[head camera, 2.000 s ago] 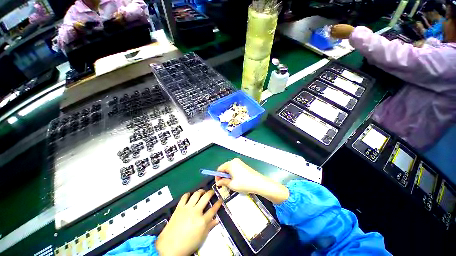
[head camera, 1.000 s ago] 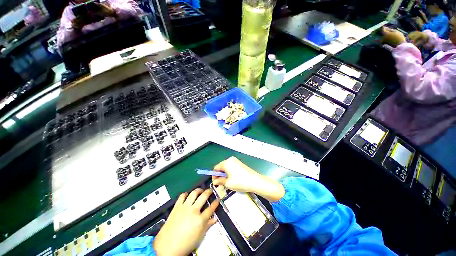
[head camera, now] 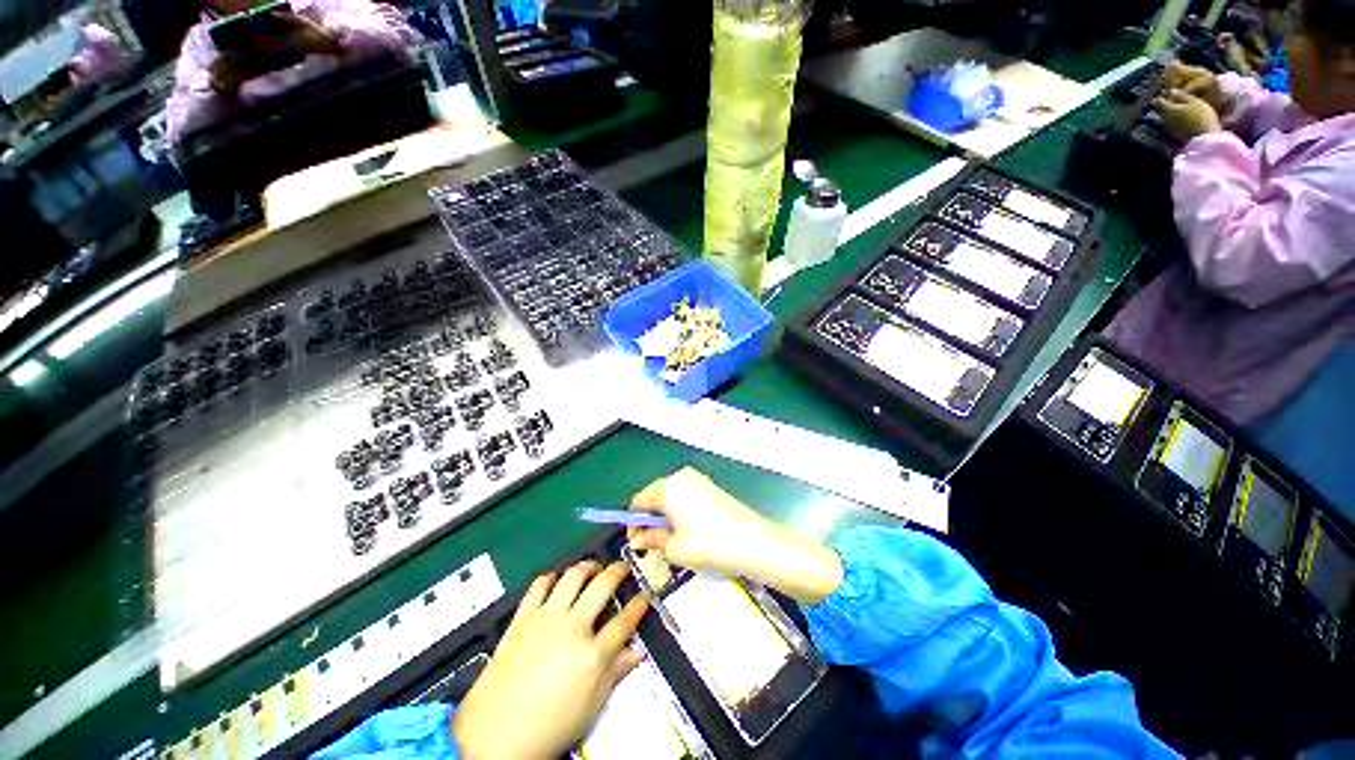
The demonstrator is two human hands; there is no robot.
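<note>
My right hand [head camera: 696, 523] holds a slim blue-violet tool [head camera: 621, 517] over the upper end of an open phone housing [head camera: 731, 641], which has a white area and yellow edge strips. The tool's working tip is hidden by the fingers. My left hand [head camera: 553, 653] lies flat with fingers spread over the neighbouring housing [head camera: 642, 719], its fingertips near the upper ends. Both housings sit in a black tray at the bottom of the view. A white sticker strip [head camera: 357, 653] with small dark and yellowish pieces lies left of the tray.
A white board [head camera: 238, 579] with black modules [head camera: 446, 431] is at left. Behind are a clear blister tray [head camera: 550, 245], a blue bin [head camera: 691, 330], a bottle [head camera: 814, 223] and a yellow-green post [head camera: 748, 149]. Phone trays [head camera: 877, 398] stand at right, near a person in pink [head camera: 1263, 208].
Both my hands stay almost in place over the housings. The view has shifted slightly. The person at right has drawn an arm back from the far blue box.
</note>
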